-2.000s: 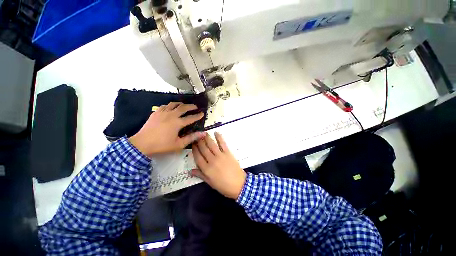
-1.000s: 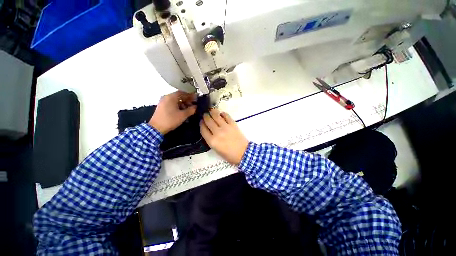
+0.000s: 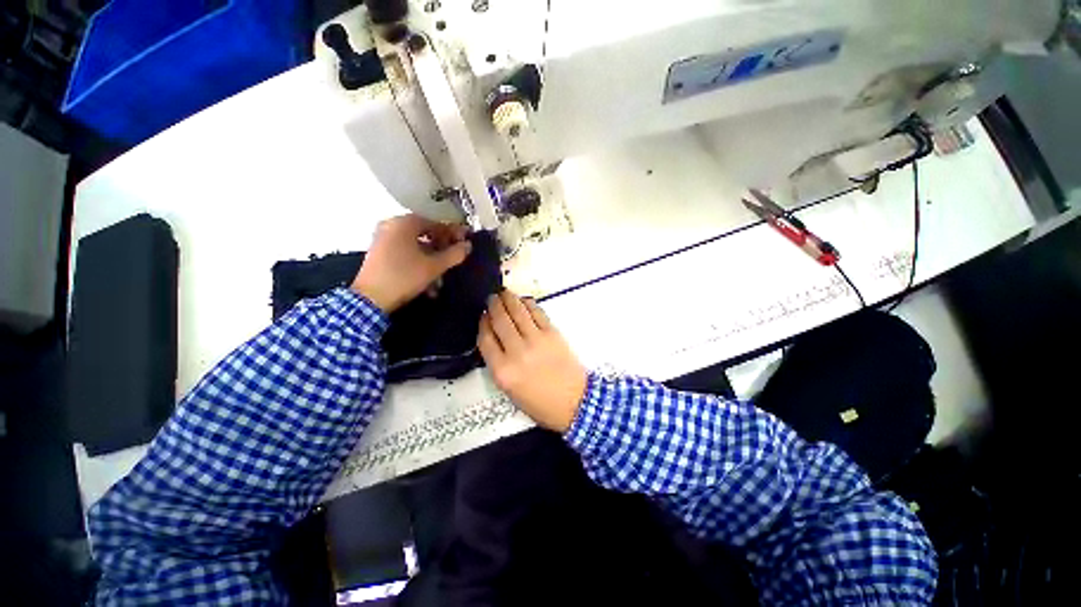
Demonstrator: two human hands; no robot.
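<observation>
A black fabric panel [image 3: 445, 326] lies on the white table at the left end of the sewing machine [image 3: 616, 83], its right edge at the presser foot [image 3: 484, 216]. My left hand [image 3: 409, 263] grips the panel's upper part between thumb and fingers, just left of the foot. My right hand [image 3: 531, 356] rests with its fingertips on the panel's right edge below the foot. A thin black tape [image 3: 699, 246] runs across the table from the right toward the foot. The needle tip cannot be made out.
Red-handled snips [image 3: 800, 235] lie open right of the needle. A black rectangular case [image 3: 122, 332] lies at the table's left. A blue bin [image 3: 178, 59] stands behind the table. Black panels [image 3: 859, 379] with a yellow sticker are at the lower right. A printed ruler [image 3: 439, 429] marks the front edge.
The panel has turned and shifted toward the front edge since the oldest frame. My left hand has moved from lying flat on it to pinching it by the foot. My right hand has moved slightly.
</observation>
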